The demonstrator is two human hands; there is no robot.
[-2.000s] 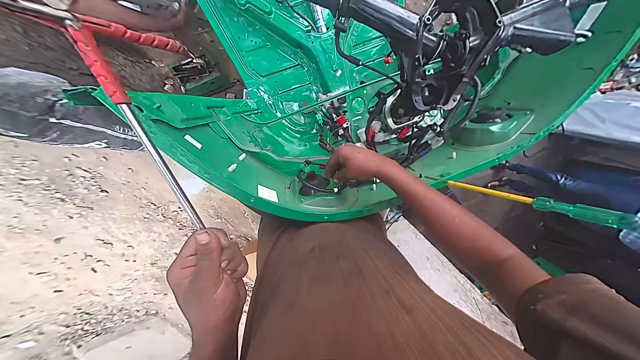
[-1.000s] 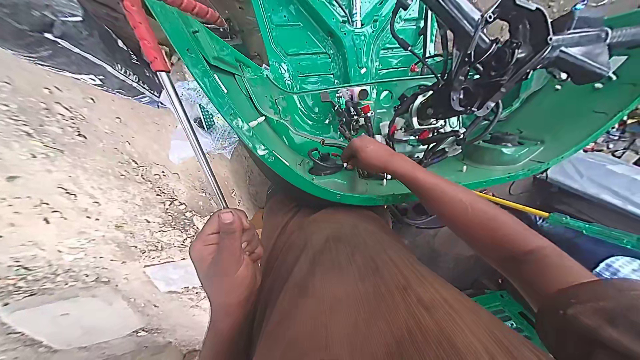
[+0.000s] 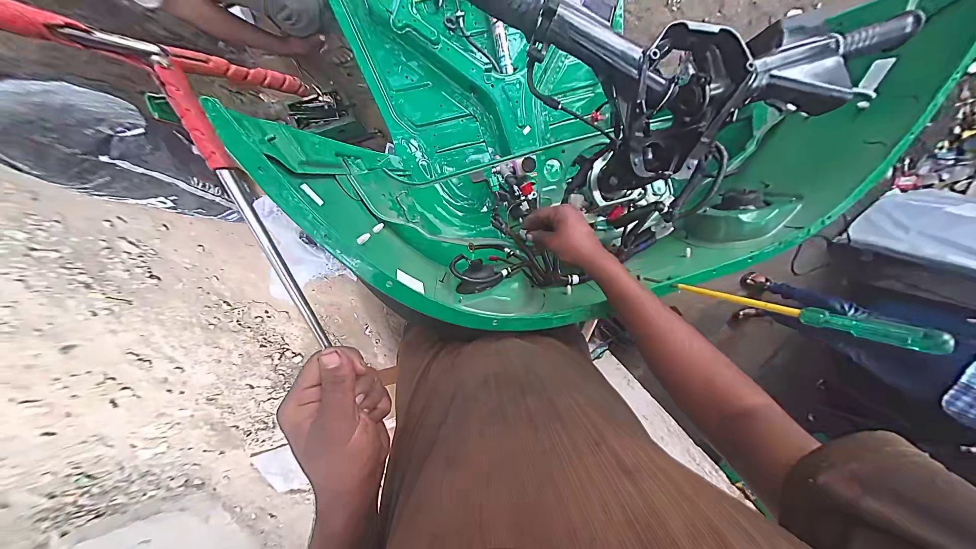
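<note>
My left hand (image 3: 339,408) is closed around the lower end of a metal rod (image 3: 271,255), which rises to red-sleeved handles (image 3: 194,114) at upper left. My right hand (image 3: 564,235) reaches into a bundle of black cables and hoses (image 3: 537,267) inside a green painted vehicle body panel (image 3: 457,305); its fingers are bent, and whether they grip a cable is unclear. Left of that hand lies a black rubber boot or cap (image 3: 480,276). Beyond it stands a black handlebar and steering assembly (image 3: 686,91). Red connectors (image 3: 527,188) sit among the cables.
A screwdriver (image 3: 877,329) with a green handle and yellow shaft sticks out at the panel's right edge. Another person's arm (image 3: 236,29) shows at upper left, and a person's legs (image 3: 808,297) at right. A rough pale wall or ground surface (image 3: 137,343) fills the left.
My right hand has moved from beside the black boot up to the cables nearer the steering assembly. My left hand keeps its hold on the rod. The view has shifted.
</note>
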